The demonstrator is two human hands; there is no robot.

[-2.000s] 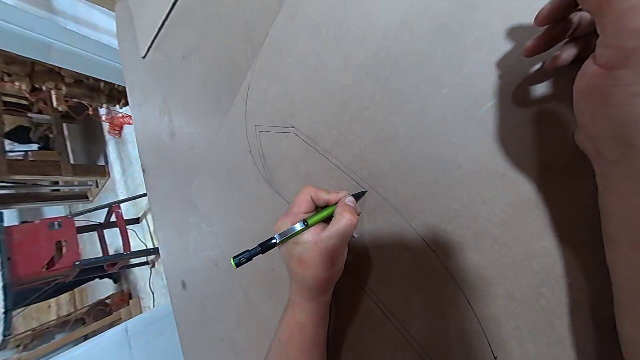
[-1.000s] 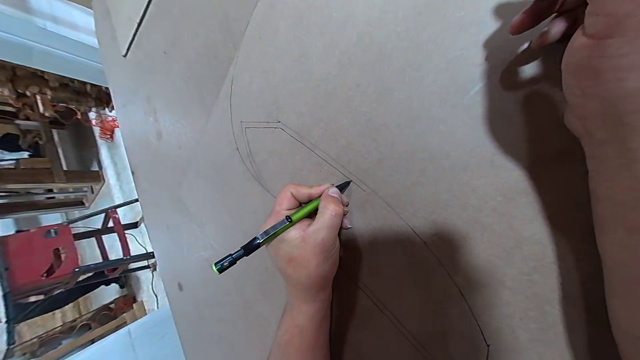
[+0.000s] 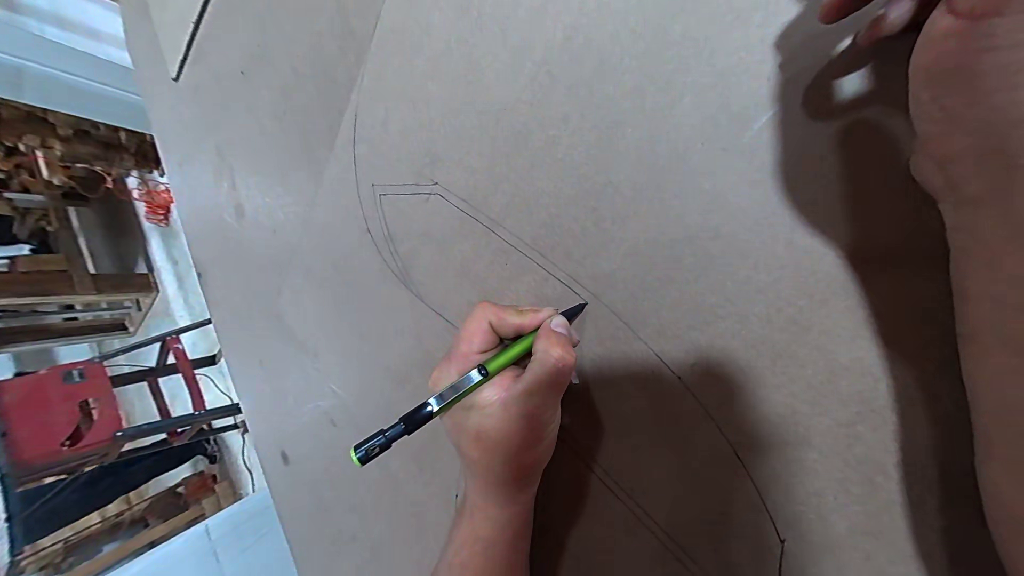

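Observation:
My left hand (image 3: 508, 384) rests at the lower middle of the board, shut on a green and black mechanical pencil (image 3: 512, 352). The pencil slants, with its dark tip touching the board at the lower right end of a thin straight line. Pencil lines (image 3: 512, 246) on the brownish sheet board (image 3: 680, 160) form a narrow double outline with a blunt top, beside long curves; part is hidden under my hand. My right hand (image 3: 896, 48) is partly cut off at the upper right, fingers bent and apart, holding nothing visible, and throws a shadow on the board.
Past the board's left edge stand a red-seated chair or stool (image 3: 60, 408) with a dark frame and a wooden rack (image 3: 80, 292) with wood pieces. An orange tangled thing (image 3: 154, 200) lies near them. A piece with a dark edge (image 3: 188, 40) lies at the board's upper left.
The pencil tip in my left hand has moved down and right along the slanting inner line, which now shows darker up to the tip. My right hand stays near the upper right edge.

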